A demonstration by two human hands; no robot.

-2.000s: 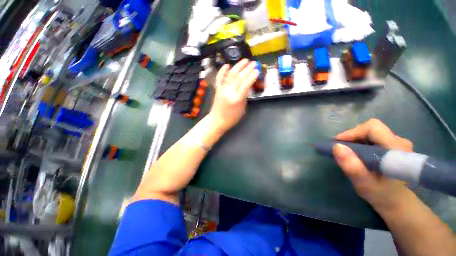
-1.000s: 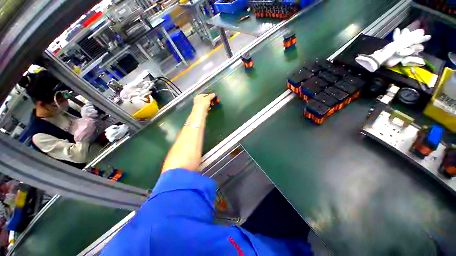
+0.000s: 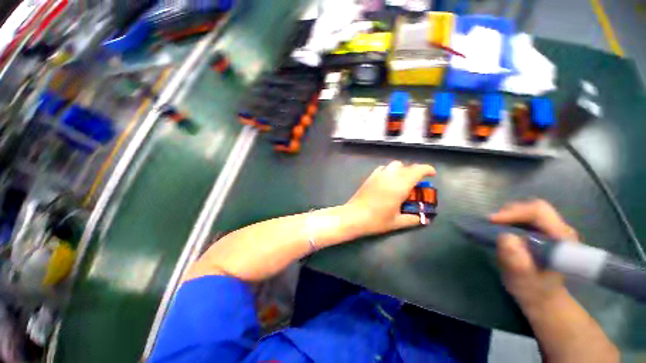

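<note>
My left hand (image 3: 388, 197) holds one transformer (image 3: 421, 199) between thumb and fingers above the bench. Its orange windings, blue part and black base show. My right hand (image 3: 531, 244) holds the dark grey dispensing syringe (image 3: 584, 259) like a pen, its tip pointing left toward the transformer but apart from it. Behind them lies the silvery fixture (image 3: 368, 132) with several blue-topped transformers (image 3: 440, 114) seated; its leftmost seat (image 3: 363, 104) shows no transformer. The picture is somewhat blurred.
A block of black-topped transformers (image 3: 287, 106) stands at left beside the metal rail (image 3: 205, 213). The green conveyor (image 3: 134, 248) carries loose transformers (image 3: 177, 117). Behind the fixture are a gauge (image 3: 367, 74), yellow bin (image 3: 411, 72) and blue bin (image 3: 473, 80). A hose (image 3: 605, 186) curves at right.
My left hand was reaching over the conveyor at a transformer; it is now back over the bench holding one. My right hand and syringe, out of view one second ago, show again.
</note>
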